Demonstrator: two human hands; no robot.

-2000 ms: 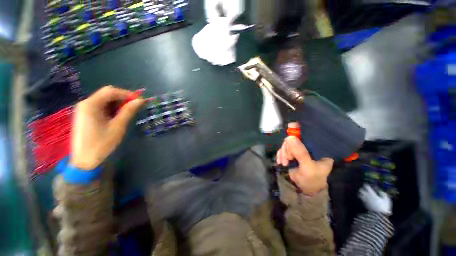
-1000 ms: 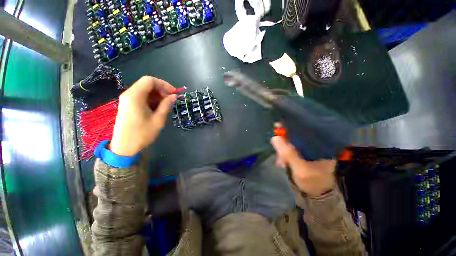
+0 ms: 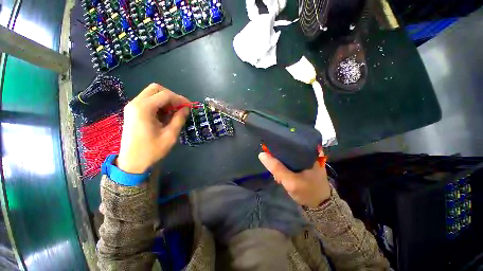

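My left hand (image 3: 151,127) pinches a red lead wire (image 3: 194,105) between thumb and fingers. The wire's end is at the top edge of the small circuit boards (image 3: 207,127), which lie in a row on the green mat. My right hand (image 3: 299,180) grips the dark soldering gun (image 3: 283,138) by its handle. The gun's metal tip is over the top edge of the boards, close to the wire end. Whether tip and wire touch is too small to tell.
Red lead wires (image 3: 101,142) and black lead wires (image 3: 99,96) lie at left. A board array (image 3: 153,26) lies at upper left. A crumpled white cloth (image 3: 258,42), a white strip (image 3: 321,111) and a solder tray (image 3: 348,69) are right of centre. A black crate (image 3: 418,211) stands at lower right.
The soldering gun has moved left from beside the white strip, and its tip is now at the boards. My left hand still holds the red wire, now at the boards' top edge.
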